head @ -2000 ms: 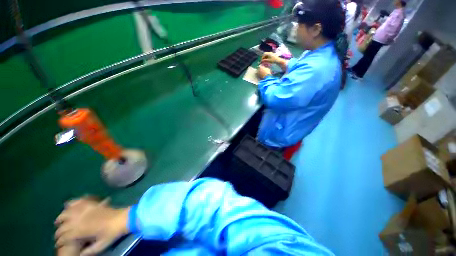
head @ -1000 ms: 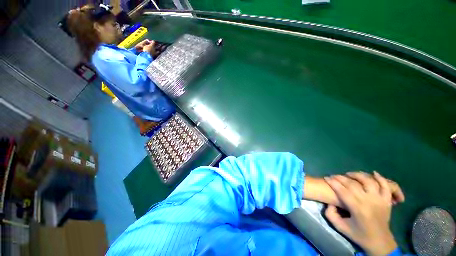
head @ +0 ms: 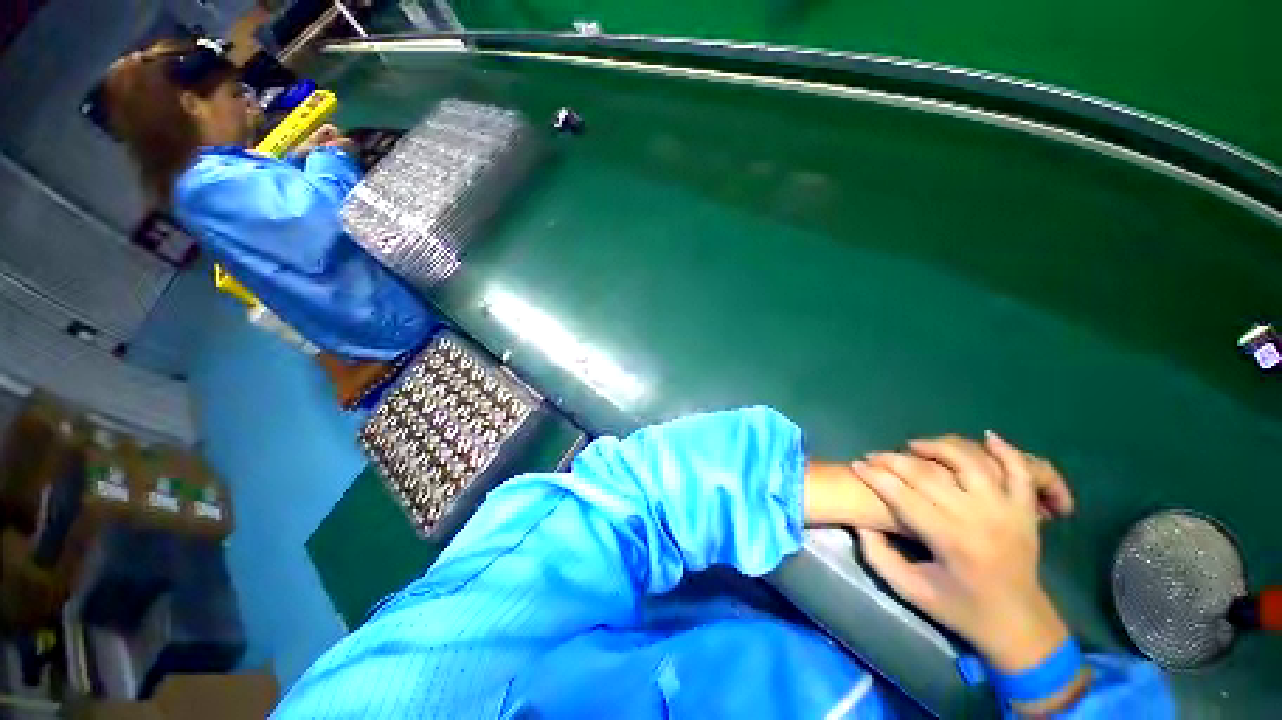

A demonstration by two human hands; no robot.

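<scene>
My right hand (head: 963,542) lies flat on top of my left hand (head: 1047,485), above the bench's front edge. It wears a blue wrist band and holds nothing visible; its fingers are slightly spread. The left palm and most of its fingers are hidden beneath it. A round dish (head: 1178,588) of speckled silver screws stands on the green bench to the right of the hands, not touched. The orange tip end of the screwdriver (head: 1265,609) shows at the right edge, over the dish's rim. A small dark and white housing (head: 1263,346) sits at the far right.
A parts tray (head: 450,433) of shiny pieces is left of my left sleeve. A clear blister tray stack (head: 436,183) stands farther left, beside a co-worker in blue (head: 295,253). A small black item (head: 567,121) lies behind the stack. A metal rail (head: 844,93) runs along the far side.
The view has swung from the right side of the bench to the left, then slightly back right. The hands stay laid together. The screwdriver's orange part has come back in at the right edge.
</scene>
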